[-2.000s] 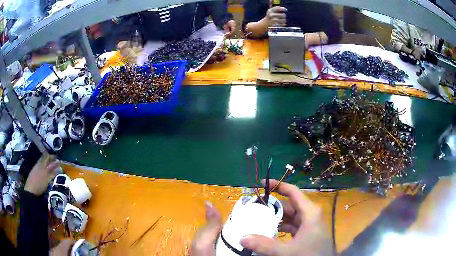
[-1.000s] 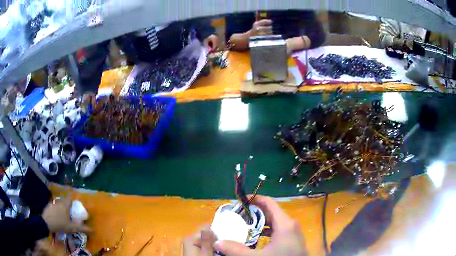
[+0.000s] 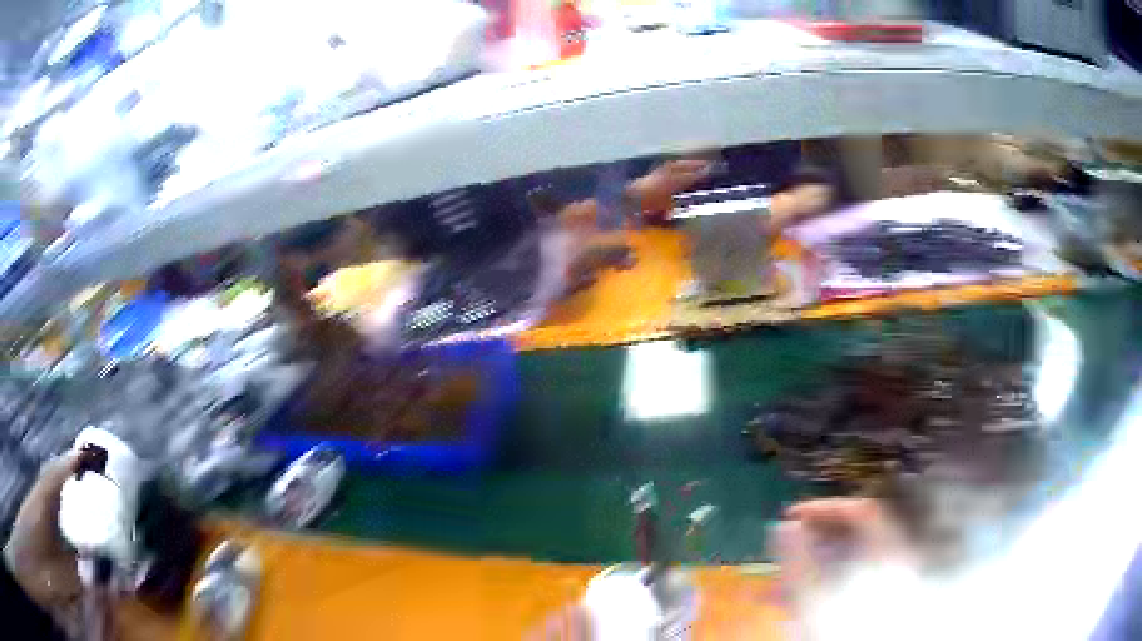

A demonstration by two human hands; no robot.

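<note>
The frame is strongly blurred. A white camera housing (image 3: 622, 606) is at the bottom centre, cut off by the lower edge, with thin leads and small white plugs rising from it. A blurred sliver of my left hand (image 3: 566, 625) is against the housing's left side; most of it is out of the picture. My right hand (image 3: 842, 538) is to the right, apart from the housing, over the front edge of the belt. Its fingers are too smeared to tell whether it holds anything.
The green belt (image 3: 564, 501) carries a dark wired heap (image 3: 877, 407), a blue bin (image 3: 491, 420) and a white housing (image 3: 304, 486). More housings and another person's hand (image 3: 44, 532) are at left. A long shelf (image 3: 526, 132) crosses above; people sit across the belt.
The view has tilted up, so the belt and bench sit lower. My right hand has come off the housing and moved right. The other person's hand at left has risen with a white piece.
</note>
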